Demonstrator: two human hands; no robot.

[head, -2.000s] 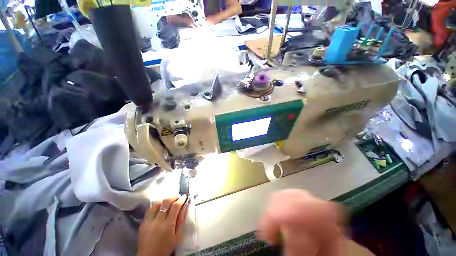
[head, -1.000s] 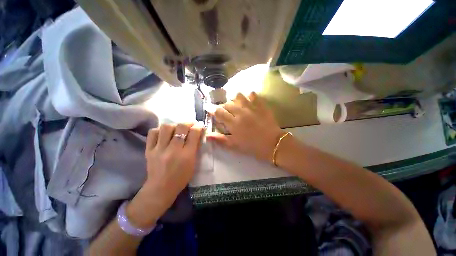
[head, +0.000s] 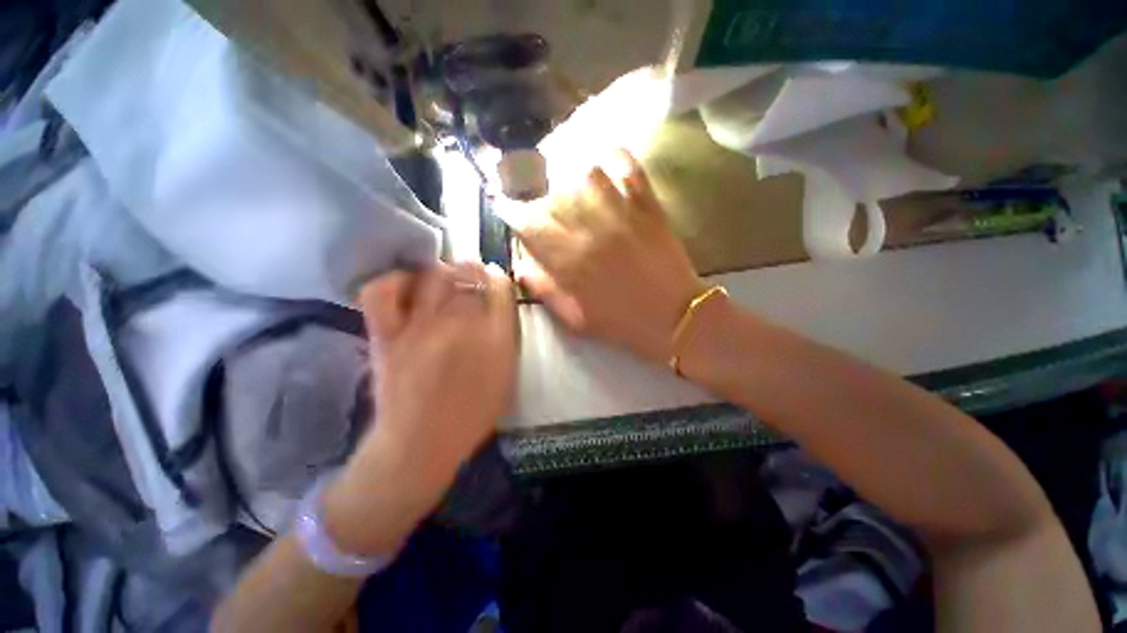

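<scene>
My left hand has its fingers curled on the edge of the light grey garment, just in front of the presser foot. My right hand lies on the bed beside the foot, fingers spread and bent, fingertips in the bright lamp light. A narrow dark trim runs between my two hands below the foot. The garment's grey and dark parts are heaped at the left. The needle is lost in glare and blur. What lies under my right fingers is hidden.
The lockstitch machine's head with its green panel spans the top. A white fabric strip hangs looped by the machine arm, right of my right hand. The table's green ruler-marked edge runs along the front. Cloth lies below the table at the right.
My right hand has stayed near the foot since coming in from the right. My left hand has its fingers more curled. The light grey cloth has shifted towards the foot, and the view has moved slightly.
</scene>
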